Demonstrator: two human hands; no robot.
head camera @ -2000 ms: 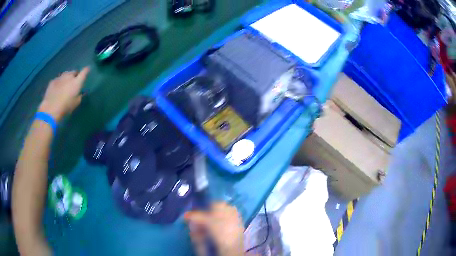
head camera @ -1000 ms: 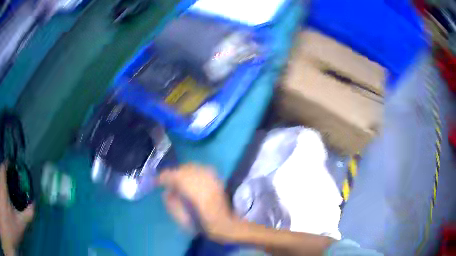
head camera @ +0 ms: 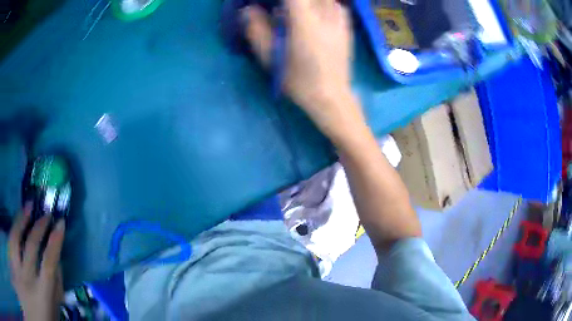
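Observation:
A dark round housing with a green part (head camera: 50, 178) is at the lower left, blurred. My left hand (head camera: 39, 254) is below it, with fingers over its lower edge. My right hand (head camera: 313, 53) is at the top centre, blurred, with a dark blue pen-like handle (head camera: 279, 53) between thumb and fingers. The handle's tip is not visible. Dark discs (head camera: 241, 25) show beside the right fingertips, partly hidden by the hand.
A blue tray (head camera: 417, 76) holds a yellow square piece and a whitish disc at the upper right. A green spool (head camera: 135, 7) is at the top edge. A blue cord (head camera: 150, 227) lies near the bench edge. A carton (head camera: 433, 157), blue crate (head camera: 524, 119) and red stools (head camera: 492, 298) stand right.
The view has swung down towards the wearer's lap. My left hand was empty with a finger extended two seconds ago and now has the housing. My right hand is now beside the discs.

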